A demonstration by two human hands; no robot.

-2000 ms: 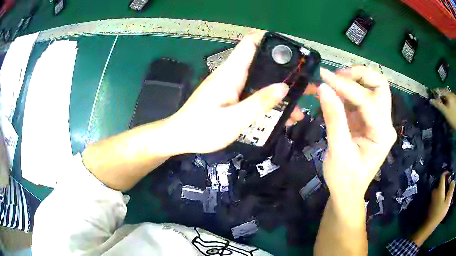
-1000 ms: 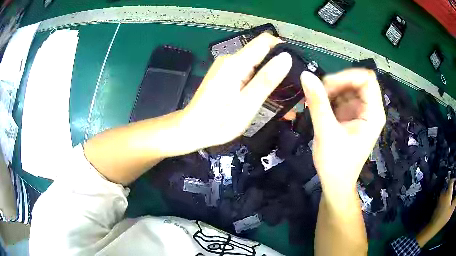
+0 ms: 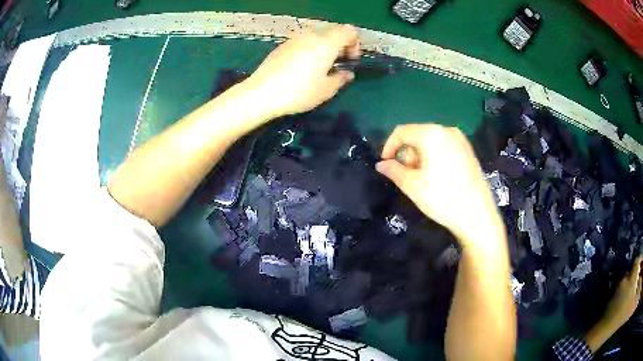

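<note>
My left hand (image 3: 303,70) is at the near side of the belt edge rail, its fingers closed on a dark, blurred handset (image 3: 377,65) seen nearly edge-on. My right hand (image 3: 441,176) hovers over the heap of small black covers (image 3: 317,176), its thumb and fingers curled close together; whether it pinches a small part cannot be told. Many pieces in the heap show grey shiny faces. A large dark smartphone (image 3: 236,173) lies left of the heap, partly hidden under my left forearm.
The cream belt edge rail (image 3: 437,55) curves across the top. Handsets, one of them (image 3: 521,28) at upper right, lie on the green belt beyond. White sheets (image 3: 69,148) lie at far left. Another person's hand (image 3: 624,303) is at the lower right edge. Red trays (image 3: 613,21) stand top right.
My hands have separated: the left moved up to the rail with the handset, the right down over the heap. The handset beside the rail is no longer seen lying there. Belt handsets moved left.
</note>
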